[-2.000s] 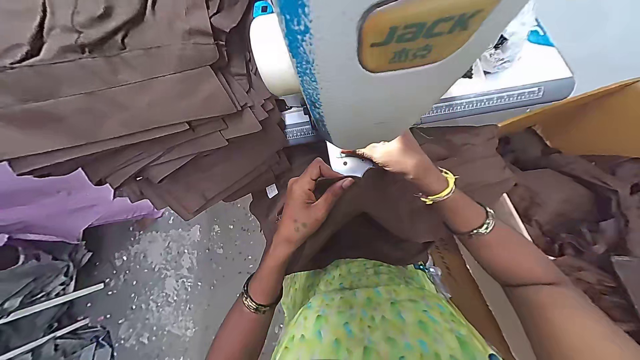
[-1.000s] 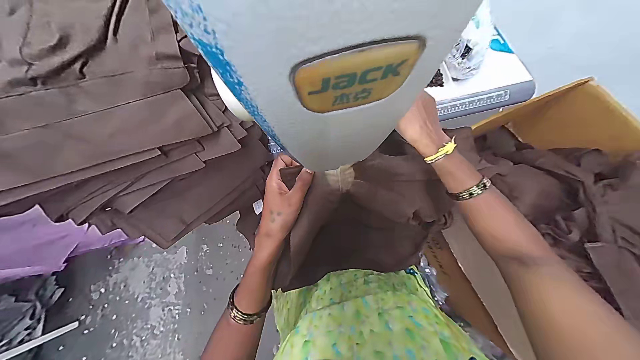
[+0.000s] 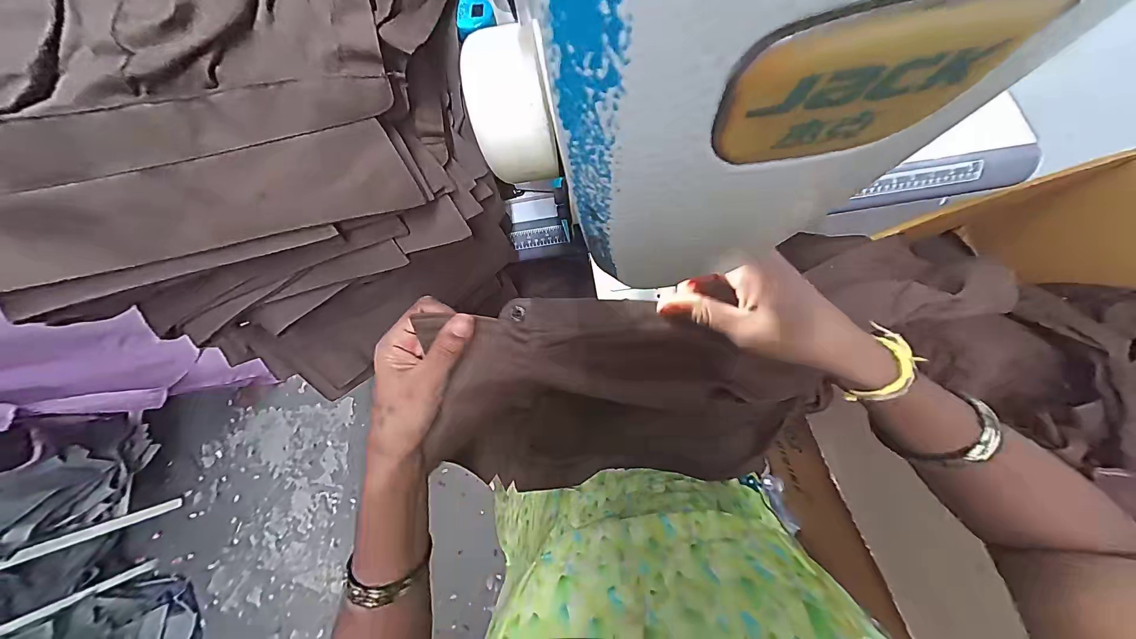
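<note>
A brown fabric garment piece [image 3: 612, 390] is stretched between my hands in front of a white and blue Jack sewing machine [image 3: 674, 160]. My left hand [image 3: 417, 382] pinches its upper left corner between thumb and fingers, beside a small round button or snap [image 3: 518, 312]. My right hand [image 3: 754, 311] grips the upper right edge, just below the machine head. Between the right fingertips and the machine shows a small pale metal part, too blurred to name. The needle area is hidden behind the machine head.
Stacked brown fabric pieces [image 3: 204, 195] lie at the left, above purple cloth [image 3: 98, 359]. A cardboard box [image 3: 1056, 217] at the right holds more brown fabric [image 3: 958, 346]. Grey cloth [image 3: 62, 506] and white rods [image 3: 89, 532] are at the lower left, by the speckled floor [image 3: 275, 497].
My hands have spread the brown fabric out sideways, and its button or snap now shows. My right hand has come back from the machine's right side to the fabric's upper edge. The view has shifted.
</note>
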